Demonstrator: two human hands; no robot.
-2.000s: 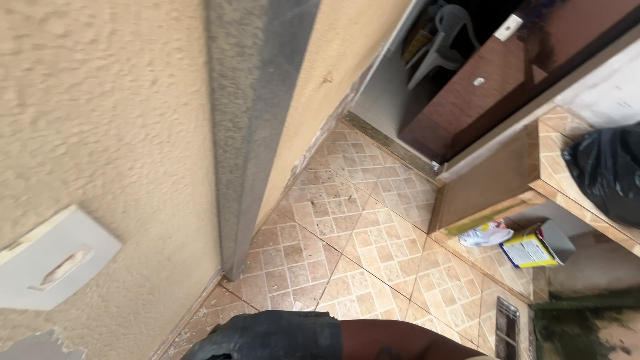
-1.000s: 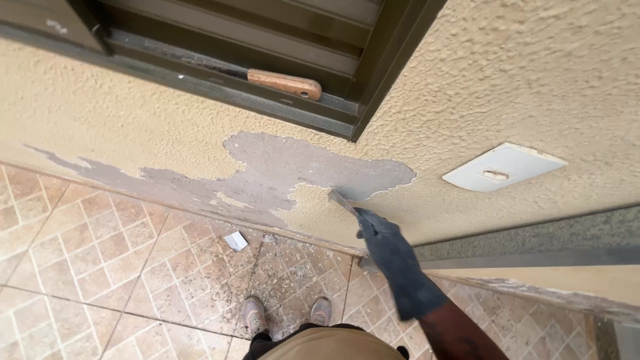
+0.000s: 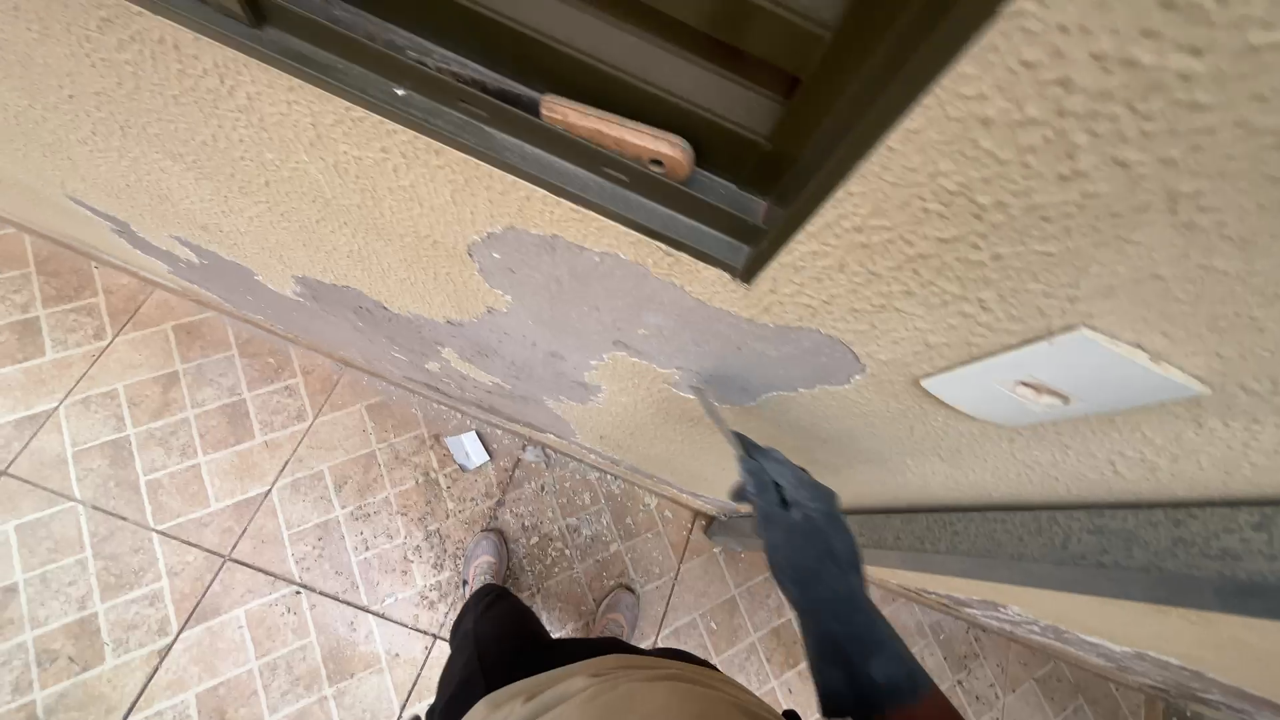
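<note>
My right hand (image 3: 795, 505), in a dark glove, grips a thin metal scraping tool (image 3: 712, 412); its handle is hidden in the fist. The tip touches the textured wall at the lower edge of a bare grey patch (image 3: 600, 300), where the cream coating (image 3: 635, 405) has a ragged border. My left hand is out of view. Above the patch, a knife-like tool with a wooden handle (image 3: 615, 137) lies in the track of the dark window frame (image 3: 500, 140).
A white cover plate (image 3: 1065, 378) is on the wall at the right, above a grey stone ledge (image 3: 1060, 550). Coating flakes and a pale folded scrap (image 3: 467, 451) lie on the tiled floor (image 3: 190, 440) near my shoes (image 3: 486, 558).
The view has swung from the doorway side to the wall under the window. Since one second ago, my gloved right hand stays by the patch's lower edge with the tool.
</note>
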